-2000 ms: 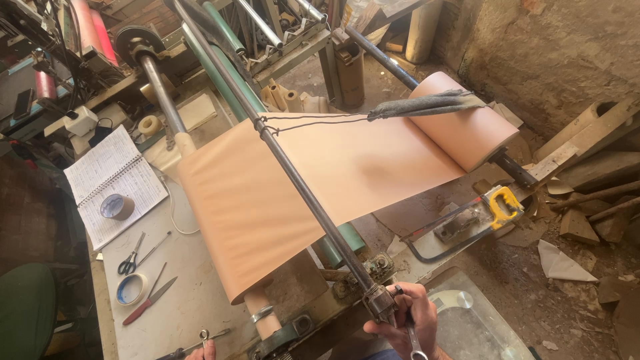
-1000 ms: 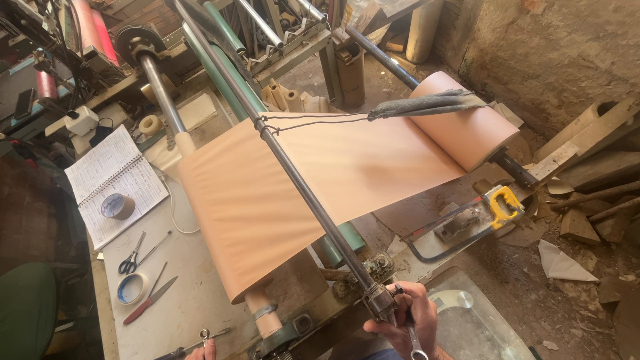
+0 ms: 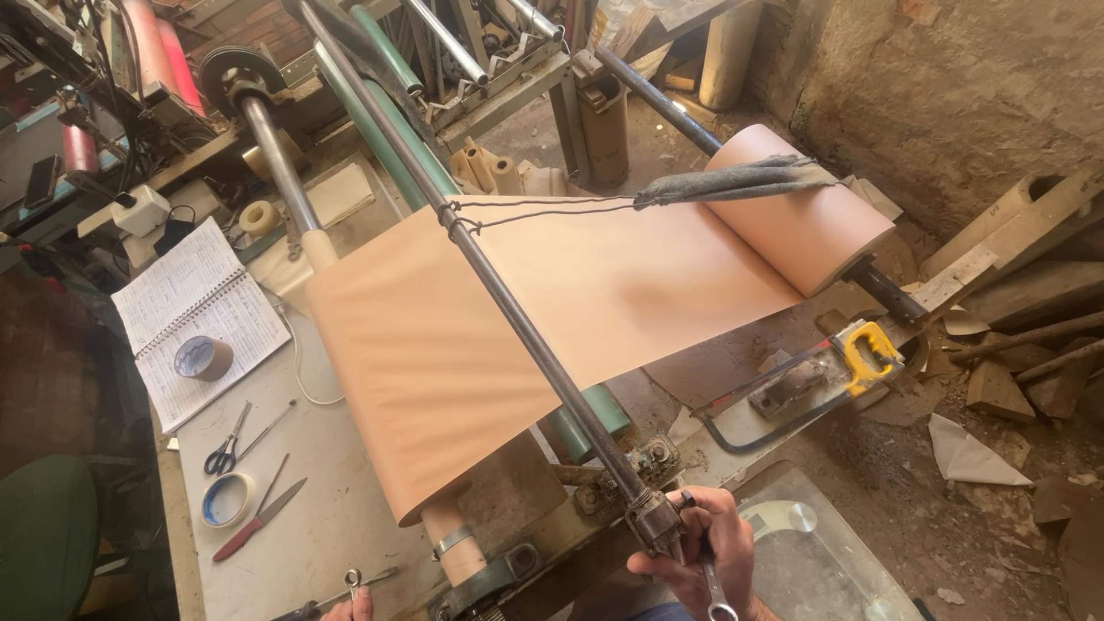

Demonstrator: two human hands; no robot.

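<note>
My right hand [image 3: 711, 543] is closed around a combination wrench [image 3: 714, 582], beside the metal end fitting [image 3: 655, 522] of a long steel bar [image 3: 517, 319]. My left hand [image 3: 352, 607], partly cut off by the lower edge, holds a small ring-ended wrench [image 3: 353, 578] over the table, next to a long thin tool [image 3: 332, 595]. Peach-coloured sheet material [image 3: 638, 285] runs beneath the bar from a large roll [image 3: 802, 207] on a shaft to a front roller. A grey cloth strip [image 3: 733, 183] lies over the large roll, tied to the bar by cords.
On the table [image 3: 293, 509] lie scissors [image 3: 222, 453], a red-handled knife [image 3: 259, 522], a tape roll [image 3: 228, 500] and a spiral notebook [image 3: 198, 319] with brown tape [image 3: 203, 358] on it. A yellow-handled hacksaw [image 3: 867, 358] rests at right. A glass scale [image 3: 811, 552] lies beside my right hand.
</note>
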